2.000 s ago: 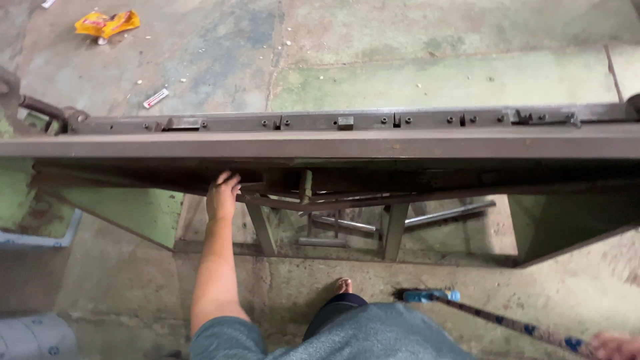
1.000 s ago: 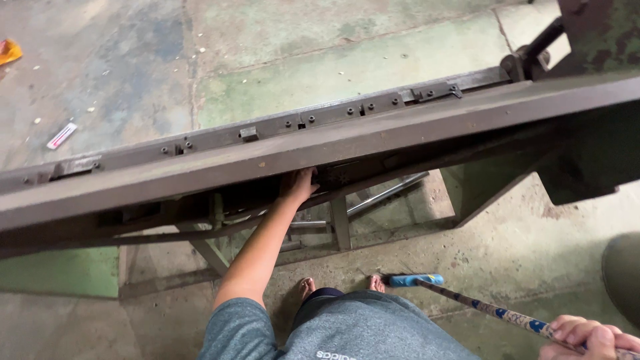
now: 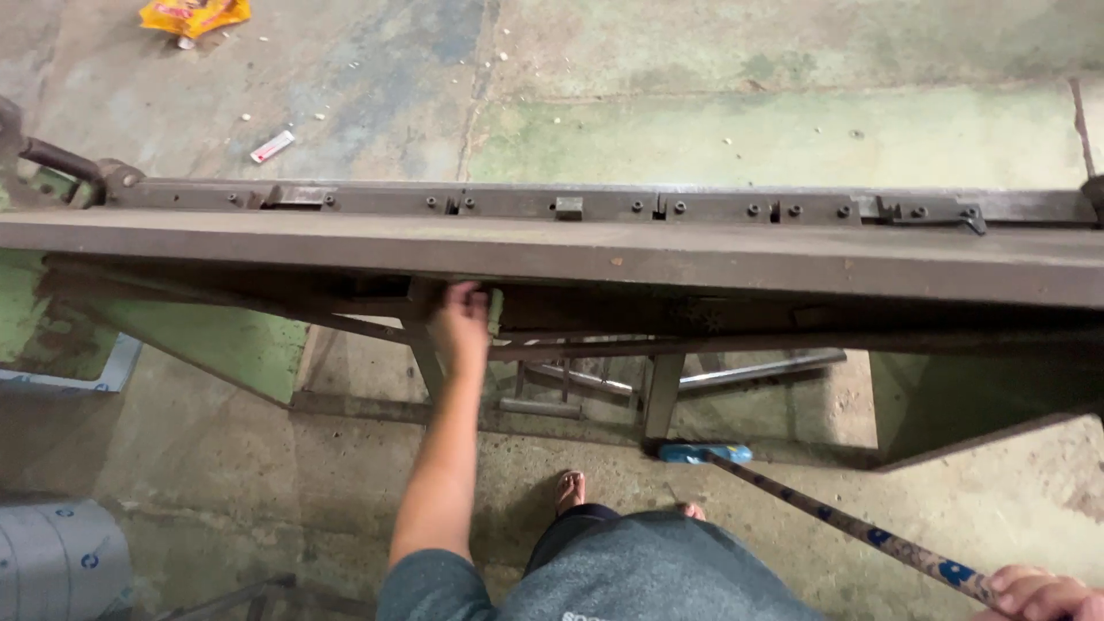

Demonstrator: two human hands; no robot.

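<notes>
My left hand (image 3: 463,326) reaches in under the long steel beam (image 3: 535,250) of a large metal machine, beside a pale upright piece (image 3: 495,313). The hand is blurred and its fingertips lie in shadow, so whether it holds anything is unclear. At the lower right, my right hand (image 3: 1044,593) is closed around the patterned handle (image 3: 871,536) of a broom. The blue broom head (image 3: 705,454) rests on the floor against the machine's bottom rail, right of my feet.
Green side plates (image 3: 237,349) flank the machine's frame. Metal bars (image 3: 759,369) lie behind its lower struts. A large wrapped roll (image 3: 60,556) is at the lower left. Beyond the beam, a yellow wrapper (image 3: 197,15) and a small white packet (image 3: 272,147) lie on the floor.
My left hand has shifted leftwards along the underside of the beam since one second ago. My right hand keeps its hold on the broom handle. The view has swung round.
</notes>
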